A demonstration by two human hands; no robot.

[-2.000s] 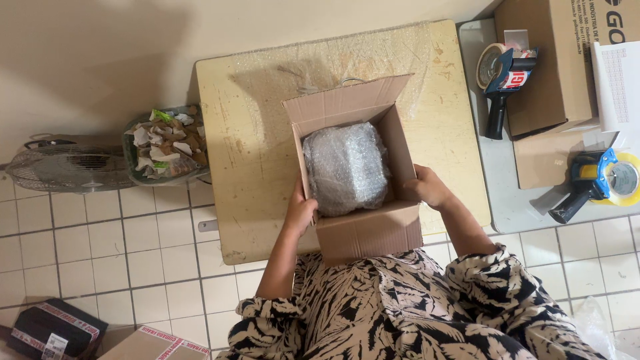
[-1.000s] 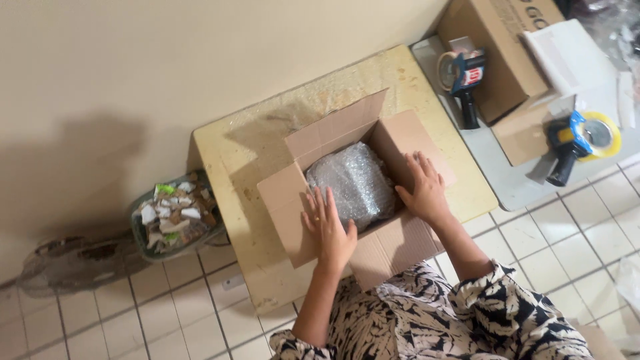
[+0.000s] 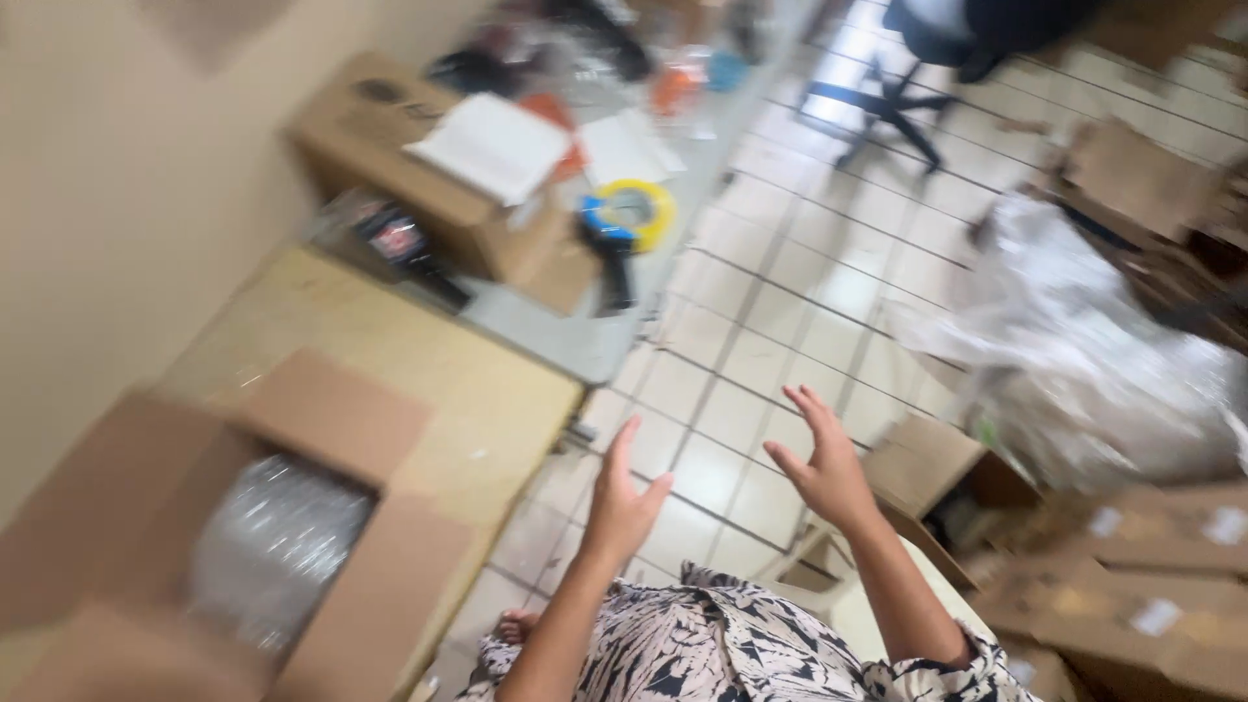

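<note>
My left hand is raised over the tiled floor, right of the yellowish table, fingers apart and nothing in it. My right hand hangs in the air farther right, also spread and holding nothing. On the table at the lower left stands a cardboard box with its flaps open. Inside lies a bubble-wrapped bundle; what it wraps cannot be made out. Neither hand touches the box.
A grey table holds a closed-looking carton, a black tape dispenser and a blue one with yellow tape. Cardboard boxes, a large clear plastic bag and a wheeled chair stand to the right.
Both hands have left the open box and its wrapped bundle and are now in the air to its right. The view has swung far to the right.
</note>
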